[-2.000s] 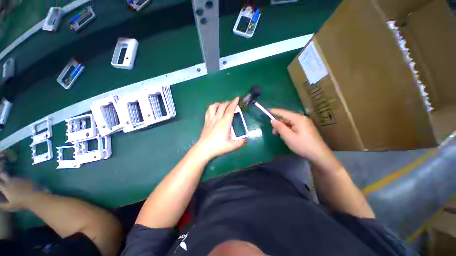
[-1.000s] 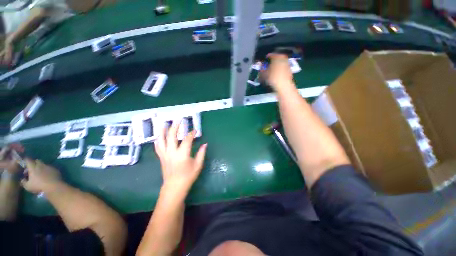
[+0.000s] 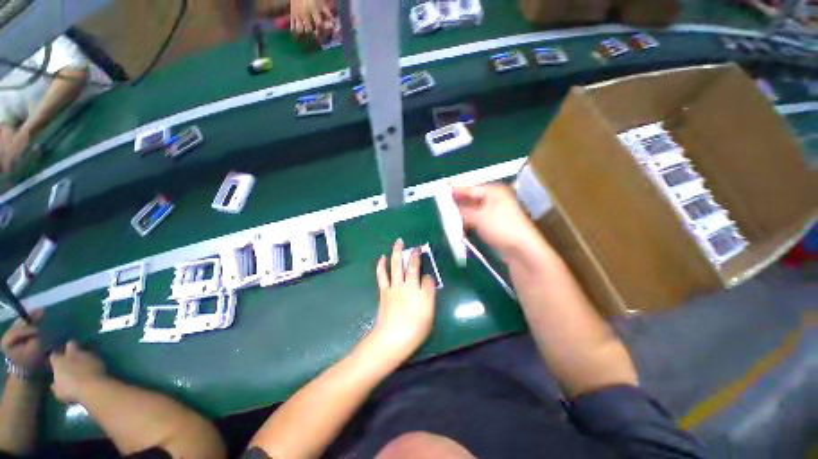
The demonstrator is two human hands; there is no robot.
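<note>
My left hand (image 3: 405, 305) is on a thin white front frame (image 3: 436, 269) that lies on the green bench, its fingers covering the frame's left part. My right hand (image 3: 489, 213) holds a white housing half (image 3: 449, 220) tilted on edge just above the bench, to the right of the frame. Its inner side cannot be seen. The metal shaft of the mallet (image 3: 490, 268) shows below my right hand; its head is hidden behind the housing.
White frames (image 3: 282, 258) stand in stacks on the left. An open cardboard box (image 3: 592, 197) with rows of white parts is at right. A perforated upright (image 3: 381, 116) and edge rail (image 3: 359, 213) border the conveyor, which carries housings (image 3: 233, 193). Another person's hands (image 3: 76, 369) are at lower left.
My right hand has come back from the conveyor with a white housing. My left hand has moved right from the stacks and is now on a front frame at the work spot.
</note>
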